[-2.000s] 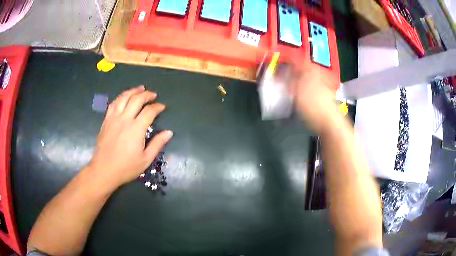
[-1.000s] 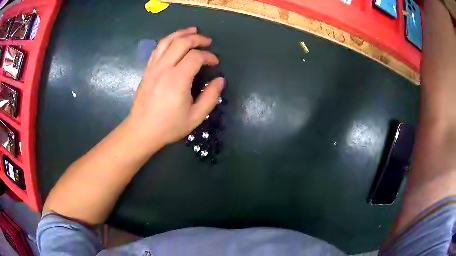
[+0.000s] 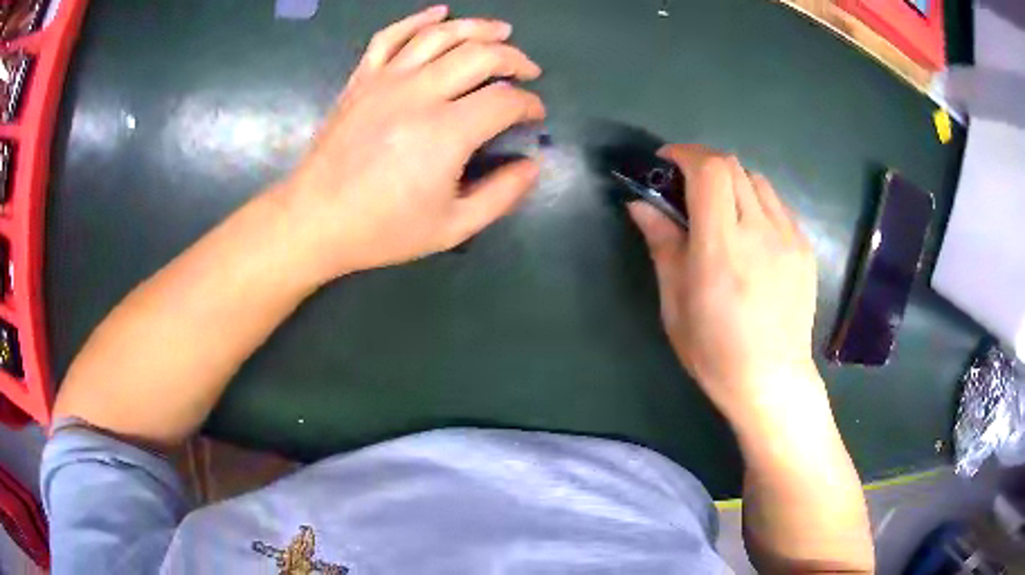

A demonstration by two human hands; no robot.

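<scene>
My right hand (image 3: 736, 270) holds a dark mobile phone (image 3: 665, 191) by its sides, just right of centre, its end with a round lens pointing toward my left hand. Most of the phone is hidden in the palm. My left hand (image 3: 422, 146) is at the upper left over the green mat (image 3: 483, 337), fingers curled and thumb a little apart from the forefinger. A small dark bit (image 3: 545, 140) shows at its fingertips; whether it is gripped is unclear. The small black components are mostly hidden under this hand.
A separate dark phone (image 3: 888, 270) lies at the right. A red foam tray (image 3: 32, 213) with phones stands along the left edge, another red tray (image 3: 899, 28) at the upper right. A white box (image 3: 989, 225), a clear crinkled bag (image 3: 989, 410) and a yellow scrap (image 3: 943, 126) are at the right.
My right hand has come from the far trays to near my left hand, now with a dark phone in it. The left hand now covers the components. The view has shifted.
</scene>
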